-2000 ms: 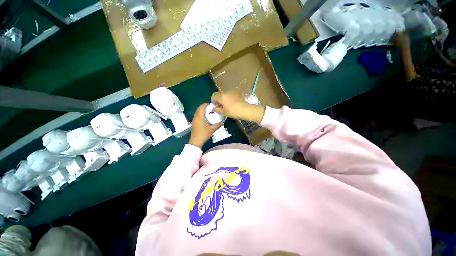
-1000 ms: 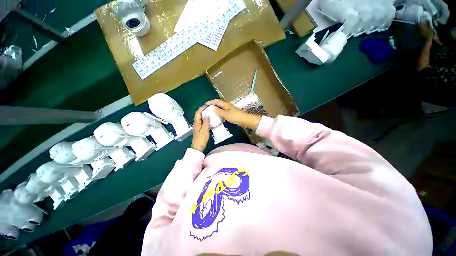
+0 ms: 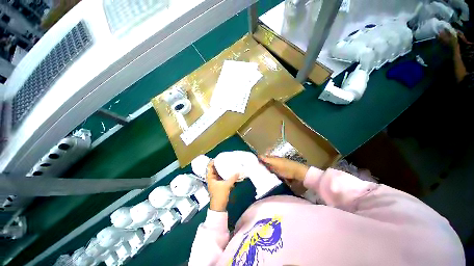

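A white camera unit (image 3: pixel 241 165) is lifted in front of me, its rounded head to the left and its foot to the lower right. My left hand (image 3: pixel 221 186) grips the head end from below. My right hand (image 3: pixel 283 167) is at the upper right side of the unit, fingertips against it; whether it grips is hard to tell. No label can be made out on the unit.
White camera units (image 3: pixel 143 213) stand in a row at lower left. An open carton (image 3: pixel 306 136) with label sheets is beyond my right hand. Flat cardboard (image 3: pixel 208 136) holds label sheets and another unit. A metal post, more units, a blue cloth (image 3: pixel 407 74) and another person's hand are at right.
The unit has been raised and turned sideways between my hands. My right hand has moved from the head towards the foot side. The view has tilted up, showing more of the line beyond.
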